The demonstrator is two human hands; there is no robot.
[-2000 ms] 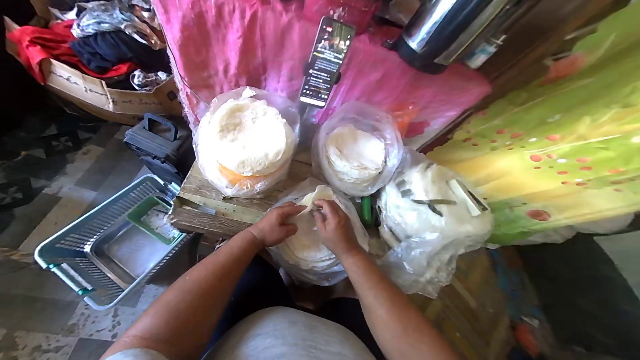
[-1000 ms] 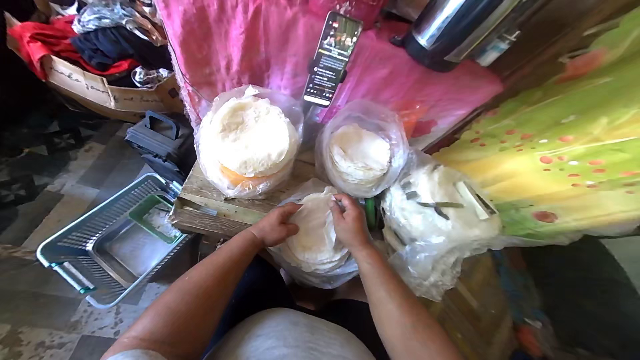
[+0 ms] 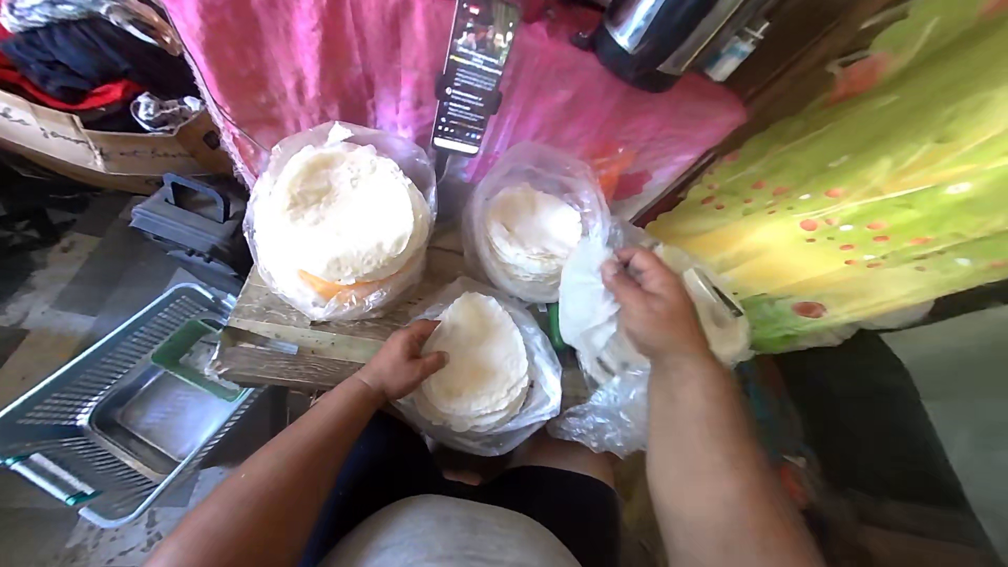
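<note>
My right hand (image 3: 650, 303) pinches a thin, pale round sheet (image 3: 587, 295), which hangs between the small stack and the bag at the right. Beneath that hand, the right-hand plastic bag (image 3: 728, 335) of white sheets is partly hidden. My left hand (image 3: 405, 358) rests at the left edge of the near stack of thin round sheets (image 3: 476, 362), its thumb and fingers touching the edge; whether it grips a sheet I cannot tell. That stack lies in an open clear plastic bag. Behind it are a tall stack (image 3: 339, 213) and a smaller one (image 3: 535, 228), both in clear bags.
A phone (image 3: 472, 79) stands against pink cloth. A black and silver flask (image 3: 661, 35) is behind at the right. The wooden bench (image 3: 283, 346) bears the stacks. Left on the floor are a plastic basket (image 3: 47, 394) with a metal tray, a dark case (image 3: 189, 228) and a cardboard box (image 3: 102, 150).
My right hand has moved right, from the near stack to the right-hand bag, with a sheet in its fingers. My left hand remains at the near stack's left side.
</note>
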